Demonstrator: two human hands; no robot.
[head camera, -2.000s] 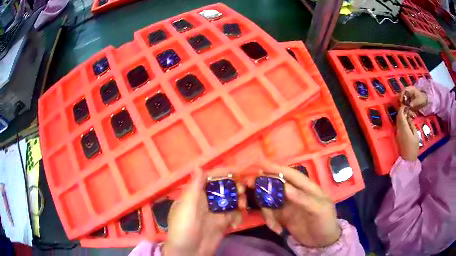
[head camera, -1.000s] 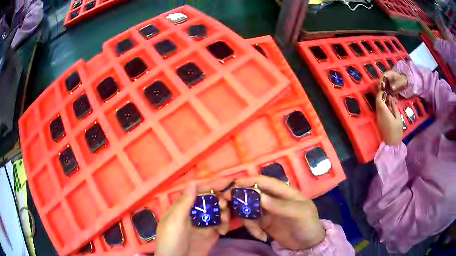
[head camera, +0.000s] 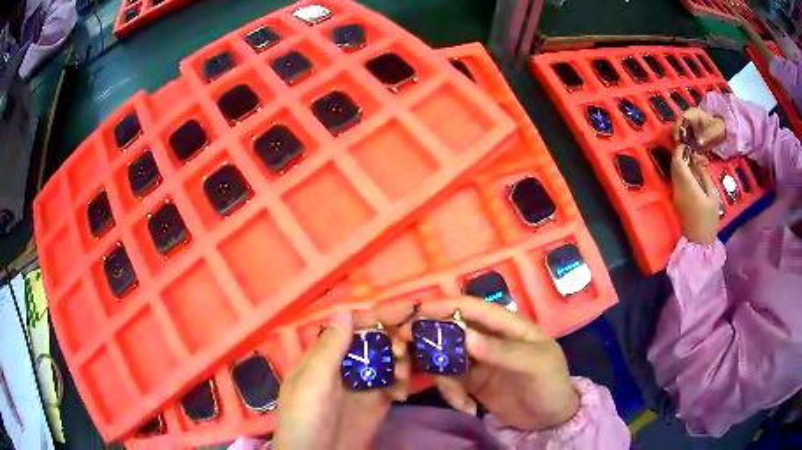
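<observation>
My left hand holds a strapless smartwatch, and my right hand holds a second smartwatch. Both are side by side, screens up, each lit with a blue clock face. The red-orange upper tray lies tilted over the lower tray. The upper tray holds several dark watches and has several bare pockets. Near the lower tray's right end, a watch and another watch beside my right hand show small blue-white lettering. More dark watches sit at its lower left.
A neighbour's tray lies at the right, where a person's hands hold something small. A metal post stands behind the trays. White paper and a yellow sheet are at the left. Another red-orange tray is at the far left.
The view has shifted, so the trays sit further left than two seconds ago. One upper-tray screen lit earliest is now dark. Two lower-tray screens now show lettering. Both hands still hold their watches.
</observation>
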